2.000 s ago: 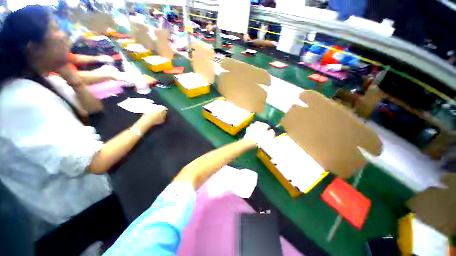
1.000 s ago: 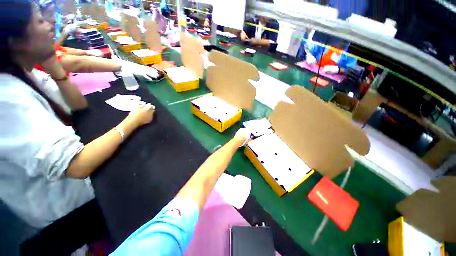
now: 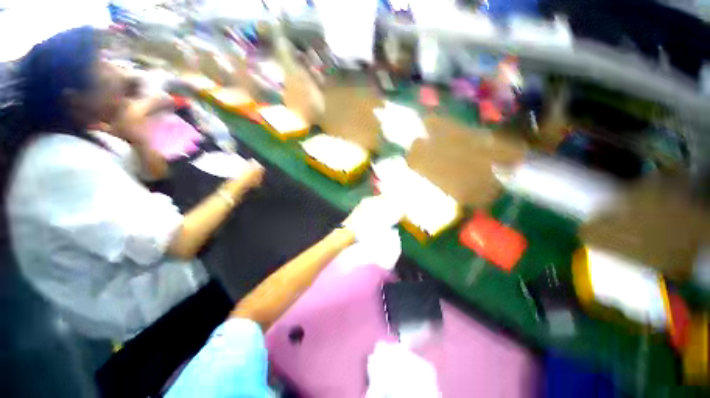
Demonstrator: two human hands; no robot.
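Note:
The picture is blurred. My left hand (image 3: pixel 374 218), in a white glove, is stretched out at the near edge of the green belt, beside an open yellow carton (image 3: pixel 428 204) with a white inside. Whether it holds anything is unclear. My right hand (image 3: pixel 401 375), in a white glove and cut off by the bottom edge, is just below a dark flat device (image 3: pixel 412 303) over the pink mat (image 3: pixel 331 319). Whether its fingers grip the device is unclear. A white wipe (image 3: pixel 380 249) lies partly hidden below my left hand.
More open yellow cartons (image 3: pixel 336 155) with brown lids stand along the green belt (image 3: pixel 448 253). A red flat piece (image 3: pixel 493 239) lies right of the nearest carton. A blue tray (image 3: pixel 578 377) is at lower right. A coworker (image 3: pixel 93 210) sits at left, arm on the black bench (image 3: pixel 268 225).
The view has swung, showing more of the pink mat. My left hand has drawn back from the carton towards the mat. My right glove has come into view below the device.

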